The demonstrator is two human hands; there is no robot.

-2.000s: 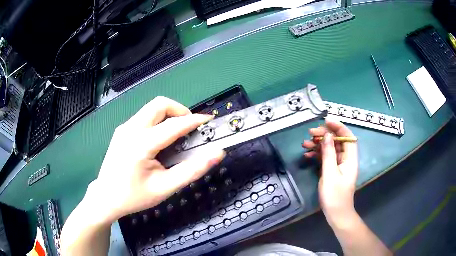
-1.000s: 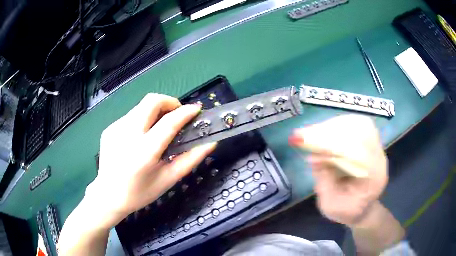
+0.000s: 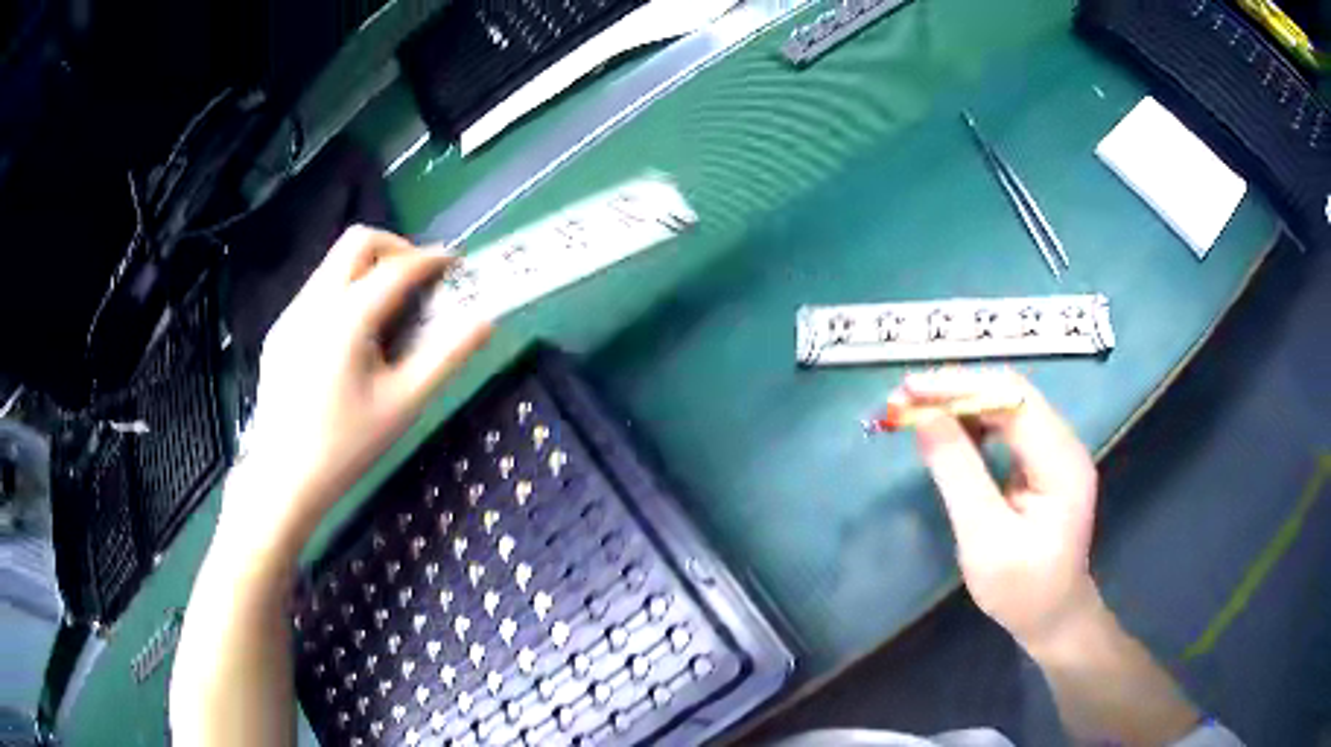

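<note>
My left hand (image 3: pixel 350 365) grips one end of a metal fixture strip (image 3: pixel 584 241), blurred, raised beyond the back edge of the black component tray (image 3: pixel 704 562). The tray has rows of small components and some pockets without them. My right hand (image 3: pixel 1015 525) holds a small orange-tipped hand tool (image 3: pixel 927 415) between thumb and fingers, right of the tray. A tiny object shows at its red tip, too small to identify. Another fixture strip (image 3: pixel 956 333) with six round seats lies on the mat just behind my right hand.
Tweezers (image 3: pixel 1017 194) and a white pad (image 3: pixel 1172 175) lie at the right, by a second black tray (image 3: pixel 1219 95). A spare strip (image 3: pixel 844 24) lies at the back. Dark trays and cables (image 3: pixel 161 204) stand at the left. The bench edge curves along the right.
My left hand has moved the held strip away from over the tray, uncovering its component rows. My right hand has drawn nearer the lying strip, which now appears more level. The view has shifted.
</note>
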